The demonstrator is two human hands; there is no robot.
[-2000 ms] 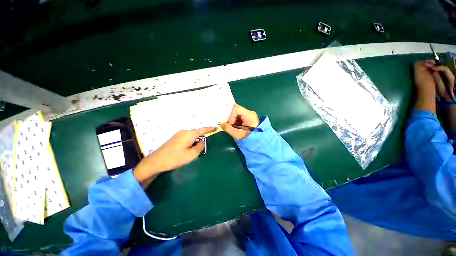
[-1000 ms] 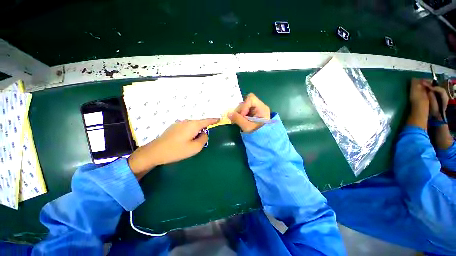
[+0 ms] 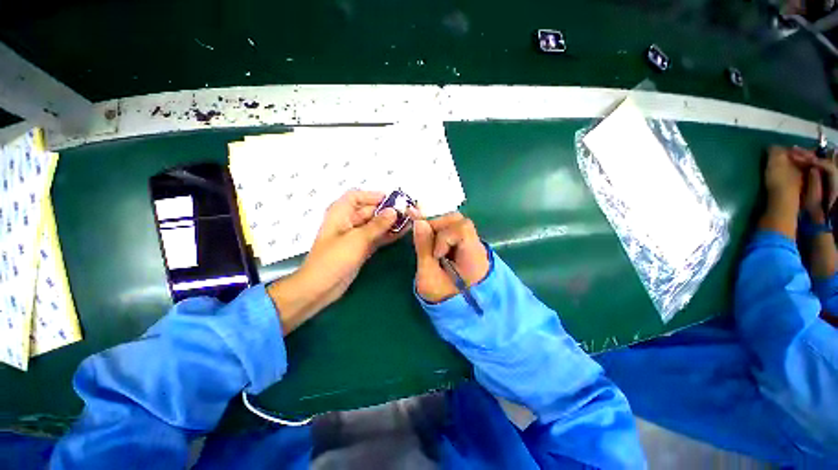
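My left hand (image 3: 342,240) holds a small dark watch housing (image 3: 396,210) with a pale rim between thumb and fingers, above the near right part of the adhesive sheet (image 3: 322,174). My right hand (image 3: 452,255) is just right of the housing, its fingertips at the housing's edge. Dark tweezers (image 3: 461,286) lie in the right palm, pointing back toward the wrist. Whether a tiny adhesive piece is at the right fingertips is too small to tell.
A black smartphone (image 3: 198,234) lies left of the sheet, with a white cable (image 3: 276,419) below. Spare sheets (image 3: 20,266) lie far left, a bagged sheet (image 3: 654,202) at right. Housings (image 3: 551,40) sit on the conveyor beyond the pale rail (image 3: 515,103). Another person's hands (image 3: 792,188) are far right.
My left hand has turned up and now shows the housing, which was mostly hidden under it. My right hand has let go of the yellow strip at the sheet's edge and moved beside the housing.
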